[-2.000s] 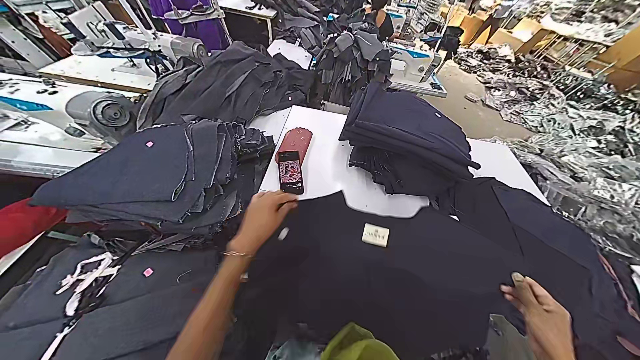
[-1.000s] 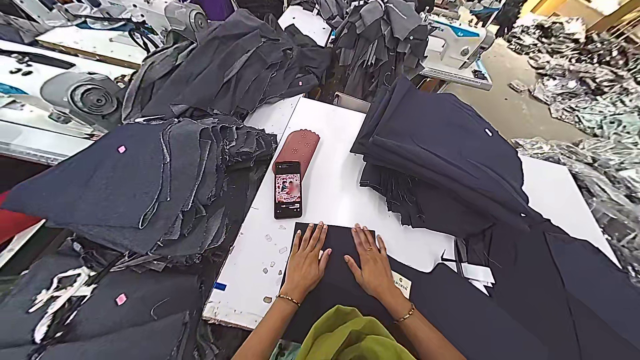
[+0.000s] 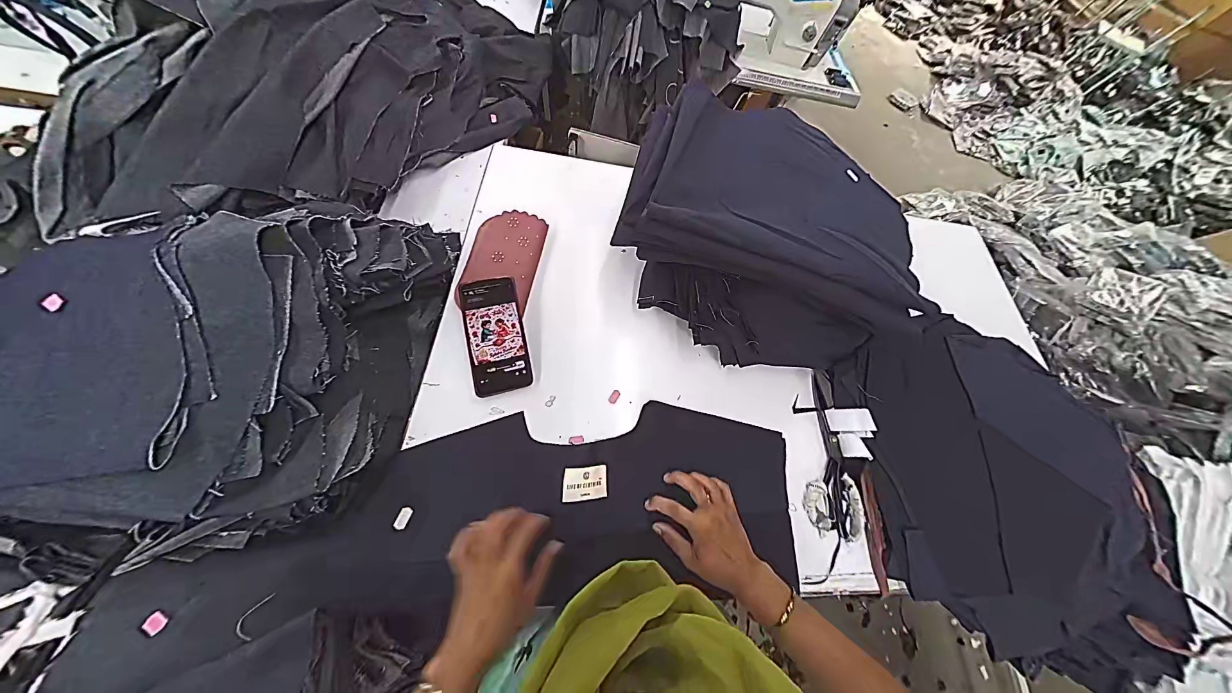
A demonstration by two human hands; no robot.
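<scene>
A dark navy cut fabric panel [image 3: 674,443] with a neckline curve lies flat across the near edge of the white table. A cream woven label [image 3: 584,484] sits below its neckline, and a small white sticker is on its left part. My left hand [image 3: 500,563], slightly blurred, is over the panel left of the label, fingers curled; whether it touches the cloth I cannot tell. My right hand [image 3: 707,525] rests on the panel right of the label with fingers spread. Beyond the panel a smartphone [image 3: 497,337] with a lit screen leans on a reddish perforated case [image 3: 505,252].
Folded navy pieces [image 3: 770,221] are stacked at the right back, with more navy cloth [image 3: 1020,481] hanging nearer. Grey-blue denim-like pieces [image 3: 221,356] are piled at left. Thread snips [image 3: 835,481] lie by the right edge. A sewing machine [image 3: 804,38] stands behind; plastic-wrapped bundles [image 3: 1107,318] fill the far right.
The panel now lies spread out with its neckline away from me; one second ago my hands were close together on it, fingers pointing forward. They have since moved apart. The view has shifted.
</scene>
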